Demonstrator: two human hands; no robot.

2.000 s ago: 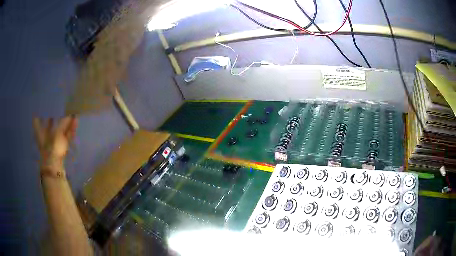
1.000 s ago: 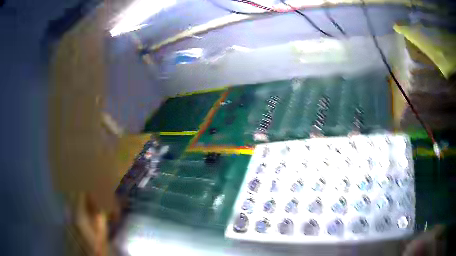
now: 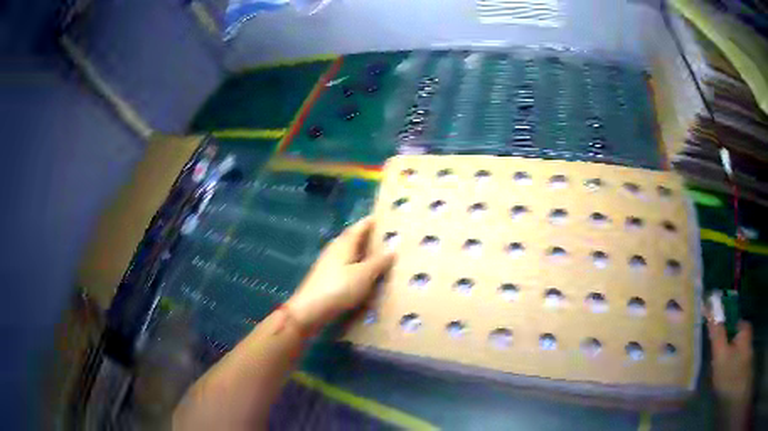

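A brown sheet (image 3: pixel 488 274) with rows of round holes covers the foam packing tray, whose white rim (image 3: pixel 693 278) shows at the right. Silvery and dark bits show through the holes. My left hand (image 3: pixel 341 278) grips the left edge of the sheet and tray, thumb on top, other fingers partly hidden. My right hand (image 3: pixel 731 358), blurred near the right rim, holds the test probe (image 3: pixel 731 310) by its green handle, with a small white piece beside it. The probe's red lead (image 3: pixel 738 227) runs upward.
Clear blister trays (image 3: pixel 480 105) with rows of black parts lie behind. More blister trays (image 3: pixel 244 244) lie at the left, beside brown cardboard (image 3: pixel 135 210). Loose dark discs (image 3: pixel 350 111) sit on the far green mat. Stacked sheets (image 3: pixel 728 126) stand at the right.
The brown sheet has come from the left onto the tray, covering the drivers. My left hand has moved from the far left to the tray's left edge. The view has tilted down.
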